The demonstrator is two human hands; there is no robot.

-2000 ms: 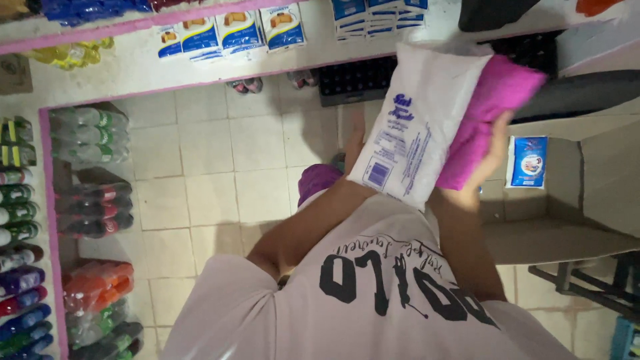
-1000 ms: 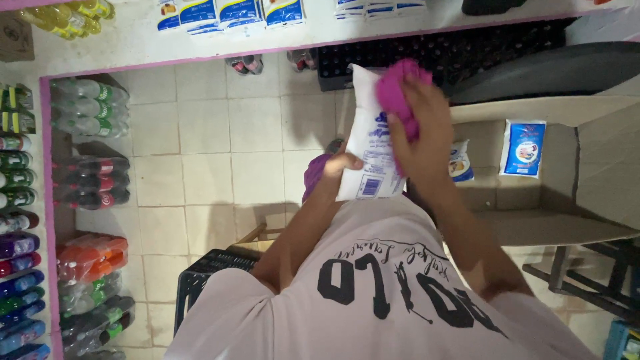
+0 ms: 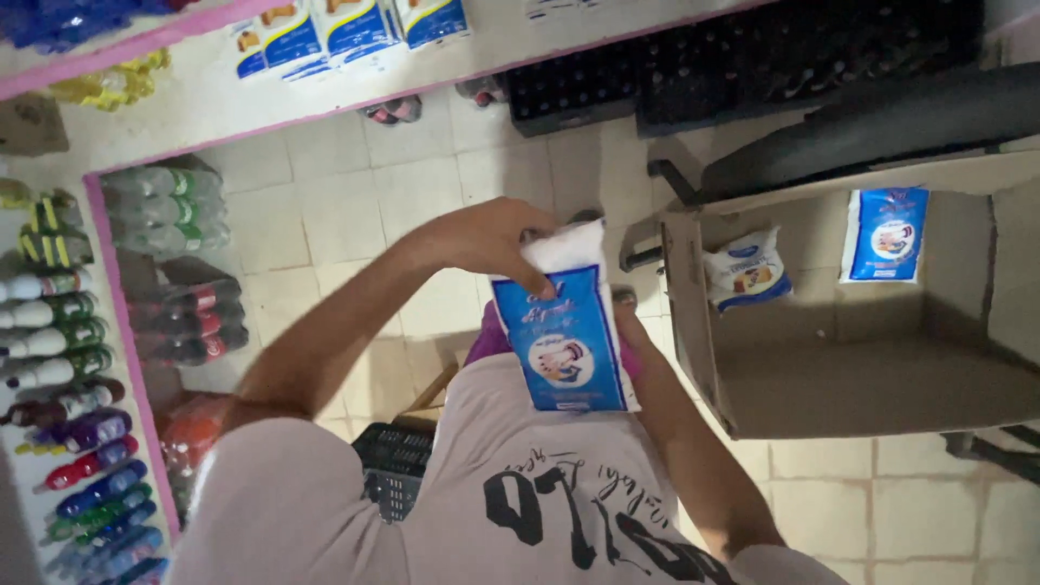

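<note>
My left hand [image 3: 508, 248] grips the top edge of a white and blue plastic packet [image 3: 565, 337], its thumb across the printed front. The packet's picture and printing face up, over my shirt front. My right hand [image 3: 624, 313] is at the packet's right edge, its fingers mostly hidden behind it. A bit of magenta cloth [image 3: 631, 360] shows between the packet and my right wrist. To the right, an open cardboard box [image 3: 861, 398] holds a similar blue packet [image 3: 886, 236] and a smaller white and blue packet [image 3: 747, 268].
Black crates [image 3: 569, 89] stand beyond my hands. A white shelf [image 3: 195, 106] with pink edging bears blue and white packets [image 3: 349, 32]. Bottles [image 3: 61, 357] line the left shelf, with wrapped bottle packs [image 3: 187, 321] beside them. A dark plastic basket [image 3: 394, 463] is near my left side.
The packet has been turned from its white, purple-printed side to its blue side. My left hand has moved from its lower edge to its top; my right hand has gone from its front to behind it.
</note>
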